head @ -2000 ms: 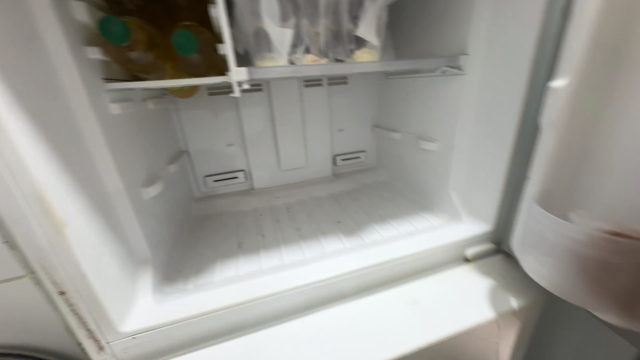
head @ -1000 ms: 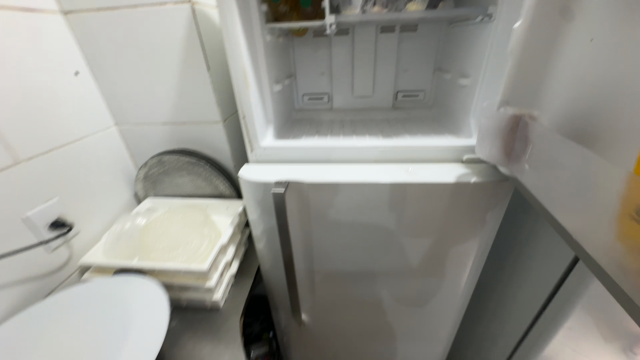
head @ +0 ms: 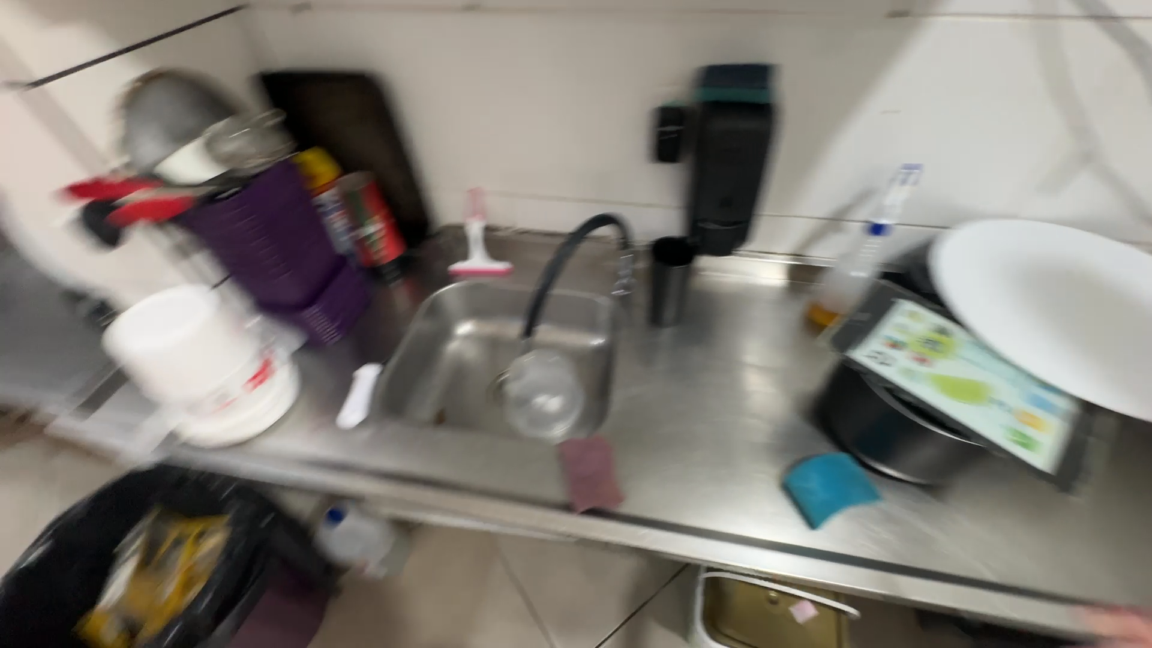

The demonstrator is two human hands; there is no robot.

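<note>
A blurred bit of skin, perhaps my right hand, shows at the bottom right corner by the counter's front edge; its fingers cannot be made out. My left hand is out of view. A stainless steel sink holds a clear round container under a black flexible faucet. A reddish cloth or pad lies at the sink's front rim. Farther right, a blue cloth or pad rests on the counter before a black pot, which has a printed board across its top.
White tubs and a purple basket with utensils stand left of the sink. A lined trash bin is below. A black wall dispenser hangs behind; a large white plate or lid and a bottle are at right.
The view has swung from an open refrigerator to a steel counter with a sink. A bit of skin now shows at the bottom right corner.
</note>
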